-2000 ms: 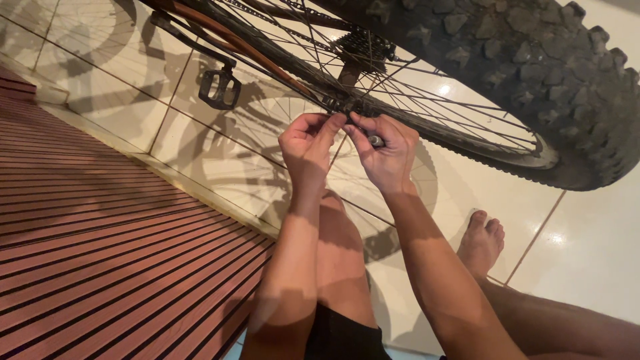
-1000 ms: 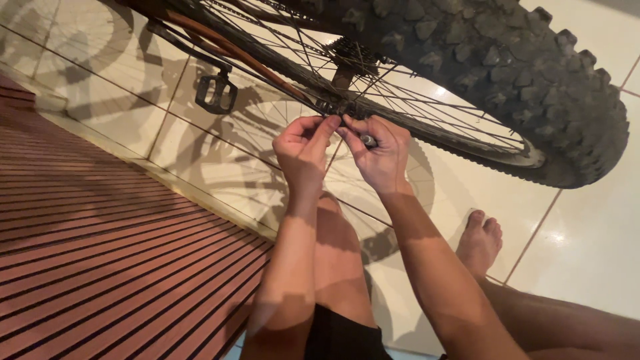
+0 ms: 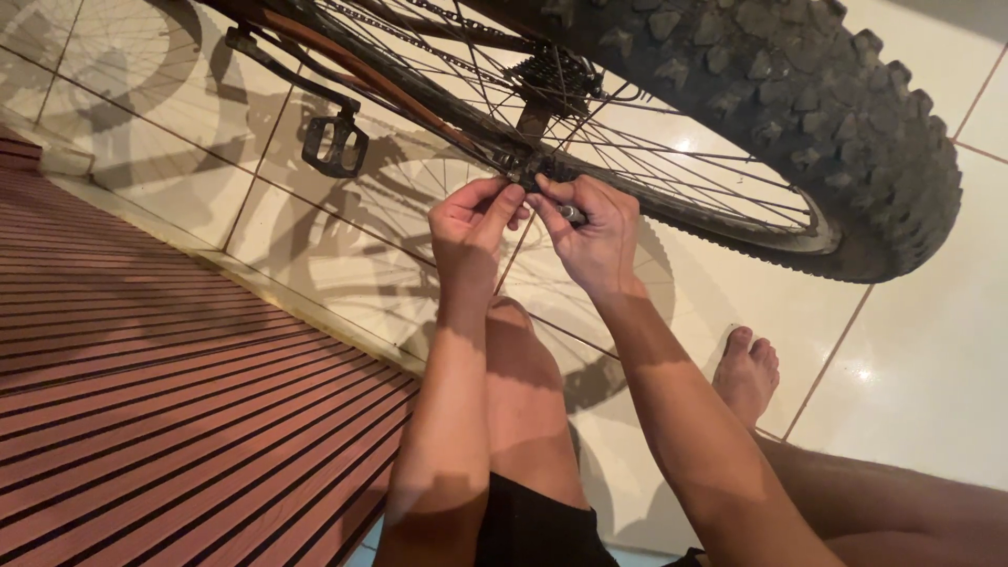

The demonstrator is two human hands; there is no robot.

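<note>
Both my hands meet at the axle end of a bicycle's rear wheel, beside the frame's dropout [image 3: 512, 161]. My left hand [image 3: 476, 224] pinches with thumb and forefinger at a small part there, which the fingers mostly hide. Fingertips of my right hand [image 3: 591, 224] touch the same spot, and a short dark metal cylinder [image 3: 572, 213] sticks out from between its fingers; what it belongs to cannot be told. Just above the hands are the wheel's hub and the rear cassette [image 3: 555, 79]. The knobby tire [image 3: 756, 94] runs across the upper right.
A black platform pedal [image 3: 335, 146] on its crank is at upper left, near the orange-brown frame tube [image 3: 339, 59]. Red slatted boards [image 3: 157, 354] fill the lower left. Pale floor tiles [image 3: 929, 370] lie under the bicycle. My bare foot [image 3: 746, 374] rests at the right, my knee below the hands.
</note>
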